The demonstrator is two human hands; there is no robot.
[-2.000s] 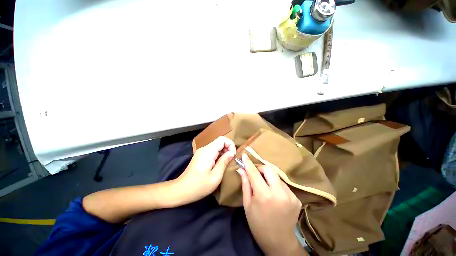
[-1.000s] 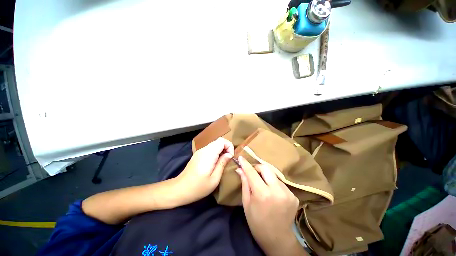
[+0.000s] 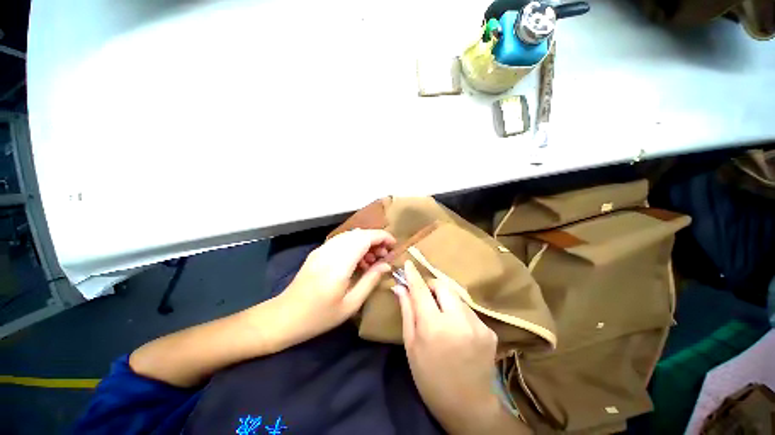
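A tan-brown bag body (image 3: 476,263) lies on my lap against the table's front edge, with pale edge binding (image 3: 501,318) along its seam and a reddish-brown trim tab (image 3: 367,217) at its upper left. My left hand (image 3: 327,285) pinches the cloth beside a narrow reddish-brown strip (image 3: 416,241). My right hand (image 3: 446,344) holds small thread snips (image 3: 399,276), their silver tips showing between its fingers at the seam, close to my left fingertips. The rest of the snips is hidden in the hand.
Stacked brown bags (image 3: 595,289) hang right of my lap. On the white table (image 3: 238,127), a pale yellow cup (image 3: 486,75) holds a blue bottle (image 3: 520,49). Two small blocks (image 3: 511,116) and a narrow brown stick (image 3: 545,89) lie beside it.
My left hand has shifted slightly left and its fingers have changed their grip on the cloth. The snips' silver tips show more than one second ago. The view has shifted slightly.
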